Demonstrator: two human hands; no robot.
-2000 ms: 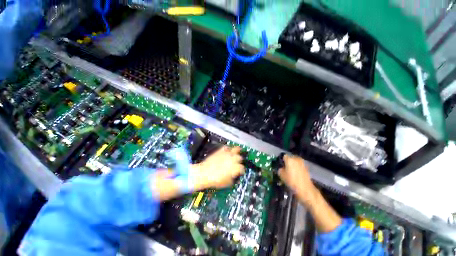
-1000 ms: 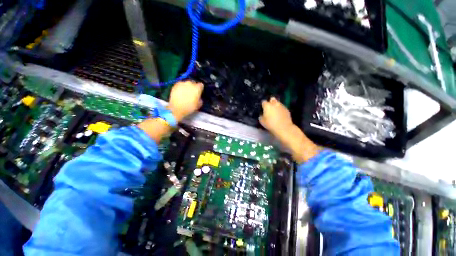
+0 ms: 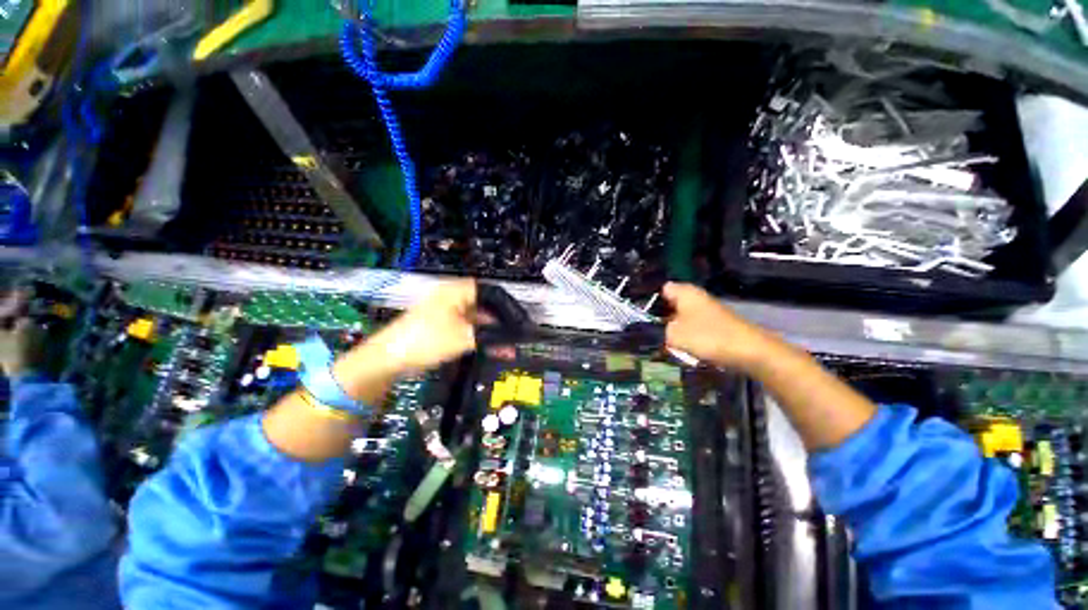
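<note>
My left hand [image 3: 444, 327], with black finger coverings, is above the far left edge of the green circuit board [image 3: 561, 477]. Its fingers are curled, and I cannot tell whether they hold anything. My right hand [image 3: 706, 327] is above the board's far right edge, fingertips pinched at the lower right end of a silver metal strip [image 3: 594, 293] with thin pins. The strip is tilted between my hands, over the metal rail. The board lies in its black carrier [image 3: 723, 477], with yellow blocks at its far left corner.
Small black parts [image 3: 549, 203] fill twin bins behind the rail [image 3: 835, 319]. A black bin at right holds silver strips [image 3: 883, 197]. A blue coiled cord [image 3: 403, 155] hangs at left. More boards [image 3: 179, 358] lie left and right. Another person's blue sleeve [image 3: 48, 465] is at far left.
Both hands have come back from the black-part bins to the board's far edge. A silver strip now shows between them, at my right fingertips. The view has shifted.
</note>
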